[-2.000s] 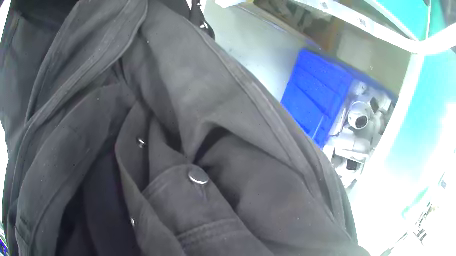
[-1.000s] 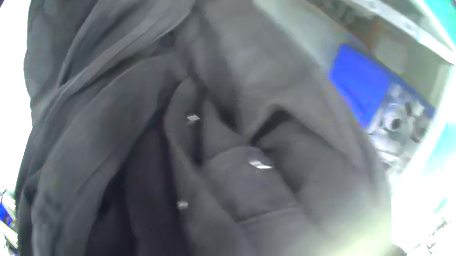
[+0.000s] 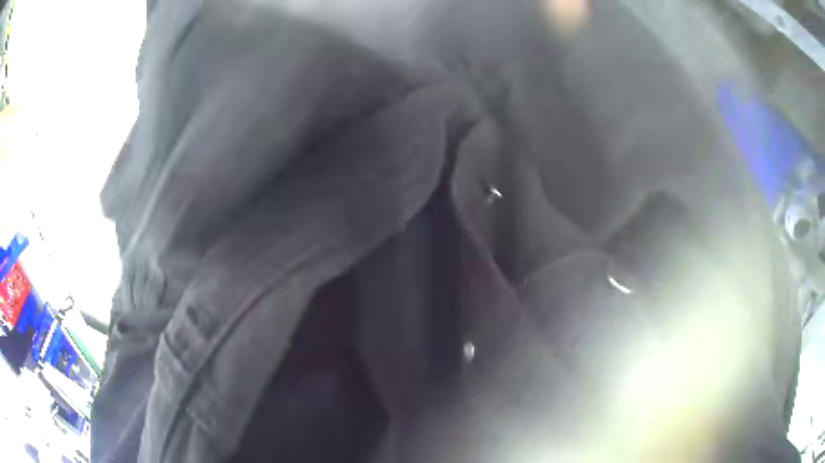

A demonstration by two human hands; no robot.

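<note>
A dark grey jacket [image 3: 362, 208] with metal snap buttons fills most of the head view, blurred. At the right edge, a blue plastic tote [image 3: 764, 145] holds white camera units [image 3: 801, 226], partly cut off by the frame. Neither of my hands can be made out. A small blurred pinkish spot shows at the top edge, and a pale yellowish blur lies over the jacket at the lower right. I cannot tell what either is.
At the lower left edge are a red item [image 3: 13, 291], blue items [image 3: 43, 335] and white clutter, overexposed. A pale rail or edge [image 3: 789, 25] crosses the top right corner. The upper left is washed out white.
The view has shifted, so the jacket and the blue tote sit further right. More of the left-side clutter shows. The pale blur at the lower right has grown, and the pinkish spot has appeared.
</note>
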